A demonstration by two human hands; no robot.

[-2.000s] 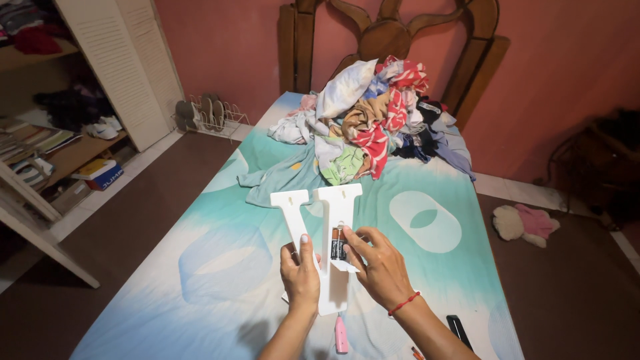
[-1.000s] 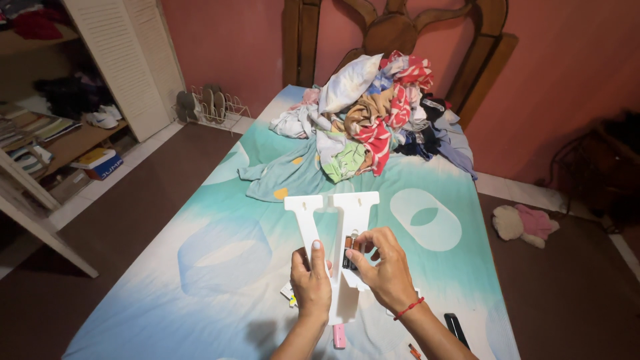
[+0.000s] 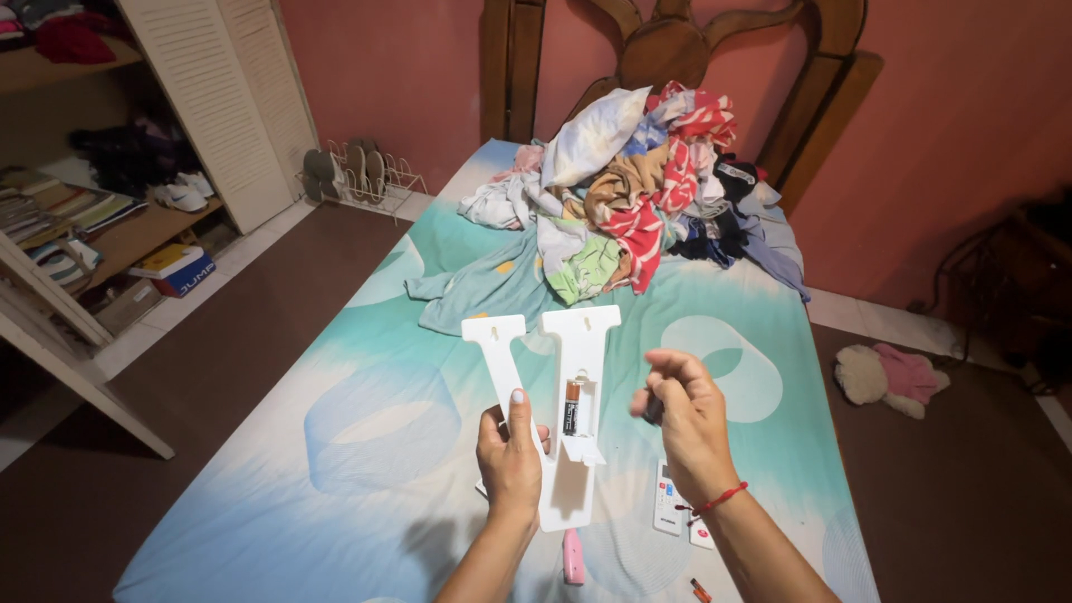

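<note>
My left hand [image 3: 512,456] grips a white plastic letter-shaped piece [image 3: 563,494], its back facing me, by its left arm. An open battery compartment [image 3: 589,409] in its right arm holds one black-and-copper battery [image 3: 572,409], with free space beside it; the cover [image 3: 583,450] hangs at the lower end. To the right of the piece and apart from it, my right hand [image 3: 688,419] holds a small dark cylindrical object [image 3: 652,407], likely a battery, between thumb and fingers. Below the piece lies a pink object [image 3: 573,557] on the bed.
A white remote control [image 3: 667,502], another white device [image 3: 701,533] and a small orange item [image 3: 701,590] lie on the bed [image 3: 368,519] near my right forearm. A clothes heap [image 3: 620,193] is by the headboard [image 3: 666,52]. A plush toy [image 3: 892,378] lies on the floor.
My right hand has moved away from the compartment to the right, with a small dark object in its fingers. The compartment and one battery in it now show plainly.
</note>
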